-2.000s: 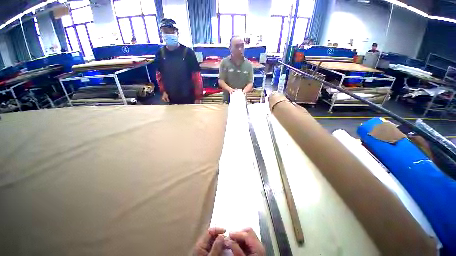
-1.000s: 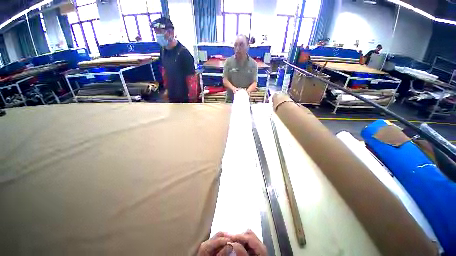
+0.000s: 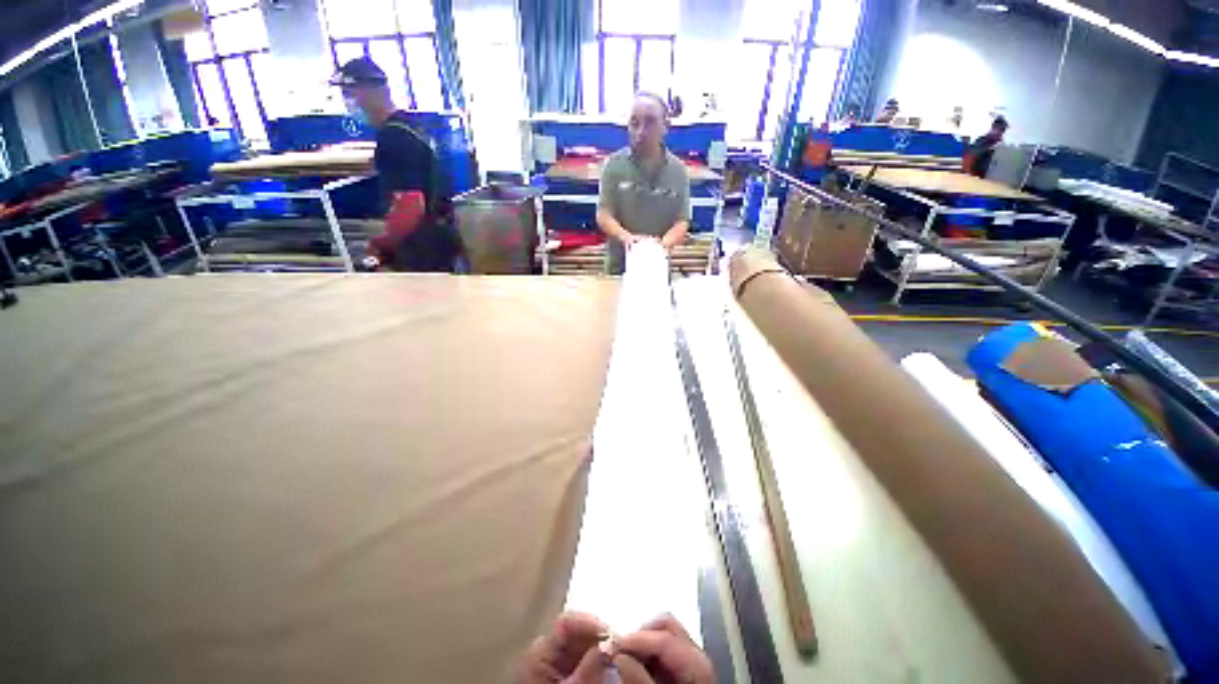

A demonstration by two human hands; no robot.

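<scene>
A bright white fabric roll (image 3: pixel 639 441) lies across the table from the near edge to the far edge. My left hand (image 3: pixel 568 651) and my right hand (image 3: pixel 663 651) are at its near end, close together, with fingertips pinching at the end of the white fabric. Both hands are cut off by the bottom edge. The tan fabric lay (image 3: pixel 294 454) spreads left of the roll, with soft wrinkles and its edge beside the roll. A dark metal strip (image 3: pixel 722 505) lies right of the roll.
A thin wooden stick (image 3: pixel 769 488) and a thick tan roll (image 3: pixel 922 468) lie further right. A blue-wrapped roll (image 3: pixel 1090 434) and a dark bar (image 3: pixel 963 261) are beyond. A coworker (image 3: pixel 644 194) holds the roll's far end. Another person (image 3: pixel 401 187) is behind at left.
My hands have parted slightly, showing the pinched fabric between them. The person in dark clothes has moved left, uncovering a grey bin. The white roll and tan fabric look unmoved.
</scene>
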